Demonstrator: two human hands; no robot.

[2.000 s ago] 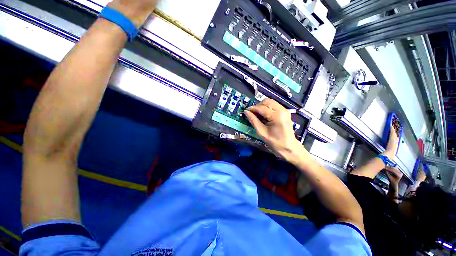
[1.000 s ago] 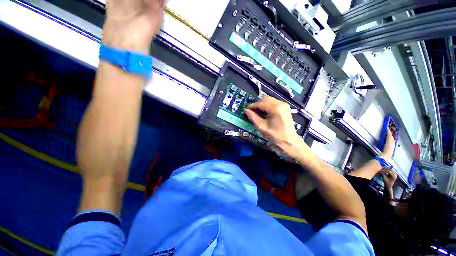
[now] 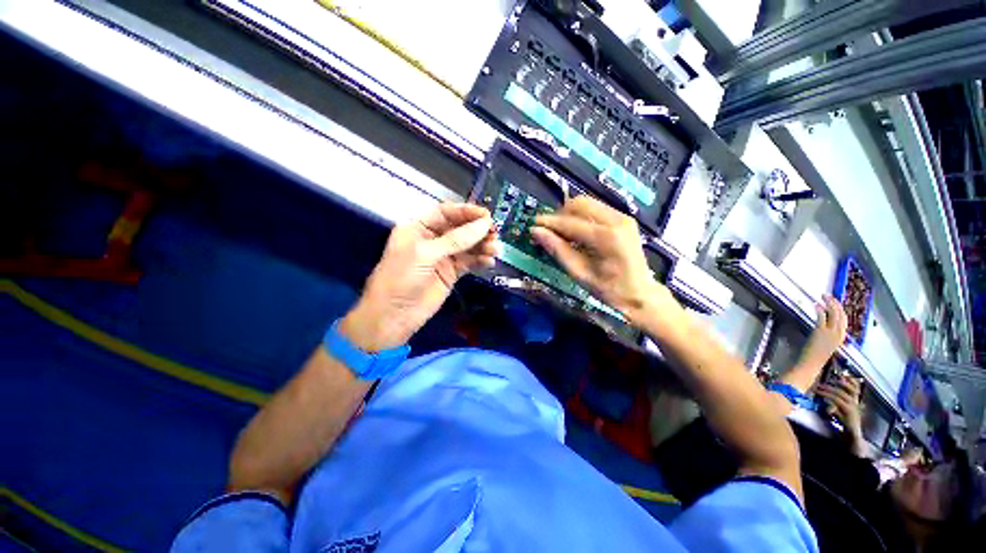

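The green circuit board panel [image 3: 523,259] lies in a black carrier [image 3: 492,173] on the rails before me. My left hand [image 3: 432,265], with a blue wrist strap [image 3: 364,351], is over the carrier's left end; thumb and forefinger pinch something tiny and dark reddish, too small to identify. My right hand [image 3: 598,251] is bent over the middle of the panel, fingertips down at the boards; whether it holds a part is hidden. The hands are a little apart.
A second black carrier [image 3: 676,162] with a pale green strip lies behind. Metal rails [image 3: 314,119] run to the upper left. A blue bin [image 3: 854,299] of brown parts is at the right, beside another person's hand [image 3: 827,327]. A silvery-white fixture [image 3: 692,92] stands behind.
My left hand has come down from the upper left to the near carrier, with something small between its fingertips. My right hand stays at the panel. The other person's hand has shifted off the blue bin.
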